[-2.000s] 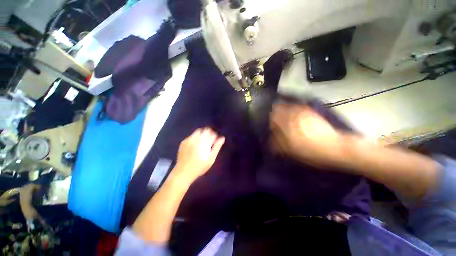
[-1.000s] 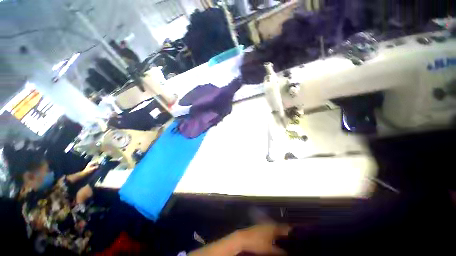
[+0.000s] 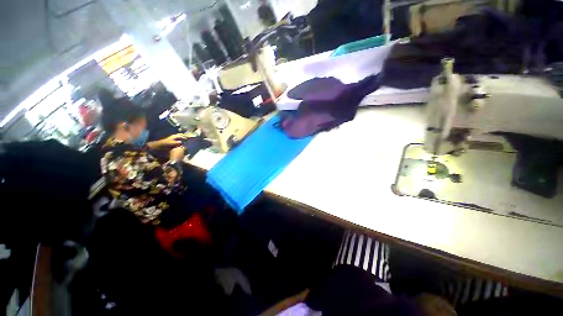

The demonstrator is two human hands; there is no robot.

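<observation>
The white sewing machine head (image 3: 441,111) stands at the right. Its presser foot with a yellow mark (image 3: 433,168) is over the bed, and no cloth is under it. A dark cloth bundle (image 3: 352,290) is at the bottom edge, below the table. A blurred patch of skin (image 3: 435,305) shows right of the bundle, cut off by the edge; I cannot tell which hand it is. A strip of skin beside a lavender sleeve shows left of the bundle, but no fingers are clear.
The white table (image 3: 346,179) has a brown front edge. A blue cloth (image 3: 259,160) and crumpled purple cloth (image 3: 321,108) lie at its left. A masked person (image 3: 139,170) sits at another machine (image 3: 225,126). Striped cloth (image 3: 364,252) hangs below the table. Dark cloth is heaped at the back.
The dark garment has left the needle area and now shows only low at the bottom. The view has swung left, and both hands have left the machine bed.
</observation>
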